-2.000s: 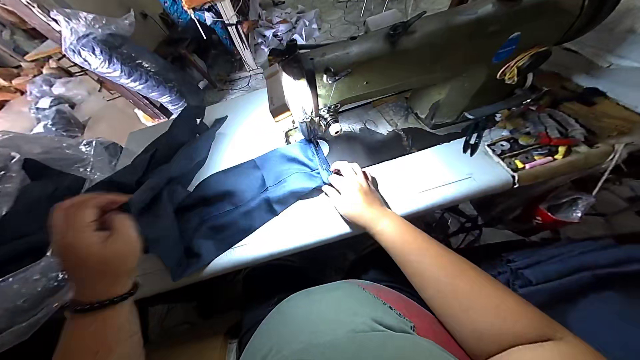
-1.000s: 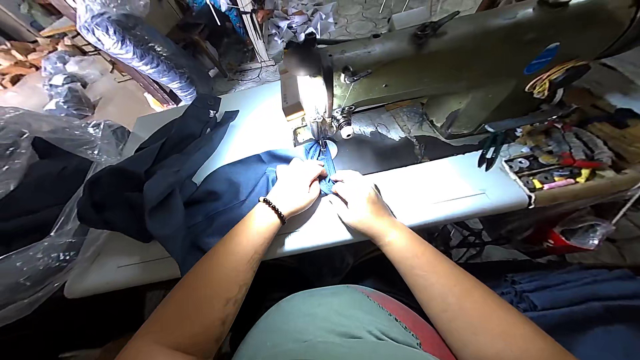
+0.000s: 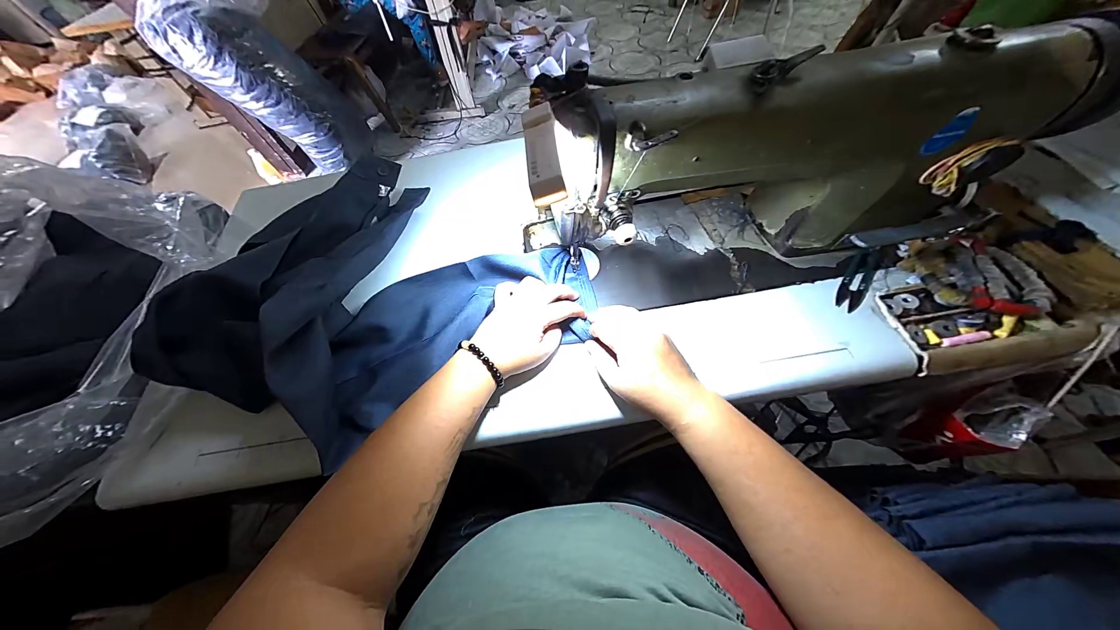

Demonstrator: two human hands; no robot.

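Observation:
Dark blue fabric (image 3: 420, 306) spreads over the white sewing table (image 3: 700, 350), its narrow right end under the presser foot (image 3: 574, 255) of an olive-green industrial sewing machine (image 3: 726, 131). My left hand (image 3: 529, 328), with a black bead bracelet at the wrist, lies on the cloth with its fingers bent over the edge just in front of the needle area. Close beside it, to the right, my right hand (image 3: 643, 354) pinches the same edge between thumb and fingers. The fingertips partly hide the held edge. The fabric's darker part lies bunched on the table's left side.
Thread snips (image 3: 859, 280) lie beside a tray of bobbins and small tools (image 3: 949, 319) at the right. Clear plastic sheeting (image 3: 96, 420) with dark cloth borders the left side. A plastic-wrapped roll (image 3: 254, 79) stands behind. Folded blue cloth (image 3: 1006, 534) is at lower right.
My left hand has come from the left side of the table to the fabric edge beside my right hand. Both hands have stayed close together there since the middle frame.

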